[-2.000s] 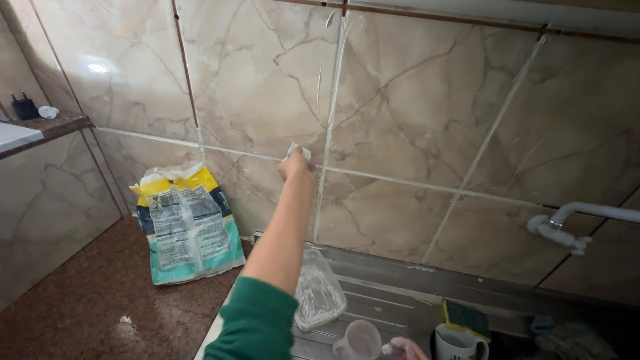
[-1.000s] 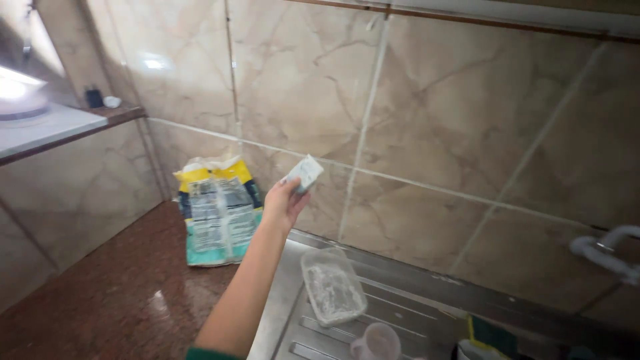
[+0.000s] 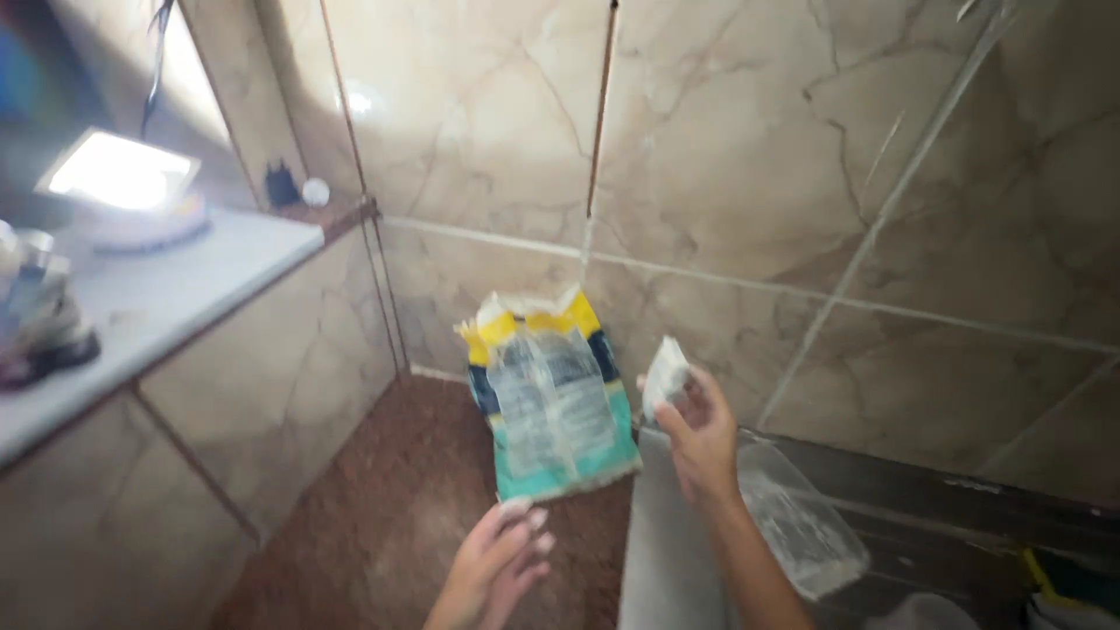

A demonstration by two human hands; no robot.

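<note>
My right hand [image 3: 700, 420] holds a small white piece [image 3: 666, 378], its exact kind unclear, between thumb and fingers in front of the tiled wall. Lower down, my left hand [image 3: 503, 556] has its fingers apart with nothing in them, just below a yellow, navy and teal plastic bag [image 3: 556, 411]. That bag leans on the wall tiles and bears writing. Under my right forearm, a clear plastic tub [image 3: 801, 521] smeared with white material rests on the steel drainboard [image 3: 669, 534]. White lines fill several tile joints [image 3: 726, 278]; a joint above the bag [image 3: 602, 114] is dark.
A bright lamp [image 3: 122, 171] stands on the white ledge [image 3: 254, 249] at left, near a black plug adapter [image 3: 282, 184] and a round white object [image 3: 316, 192]. A pale cup [image 3: 923, 612] and a yellow-and-green sponge [image 3: 1050, 573] are at lower right. Reddish stone counter [image 3: 376, 490] lies beneath the bag.
The view has swung left. My right hand has come away from the wall joint, where it was two seconds ago, with the white piece still held. My left hand has come up beside the bag.
</note>
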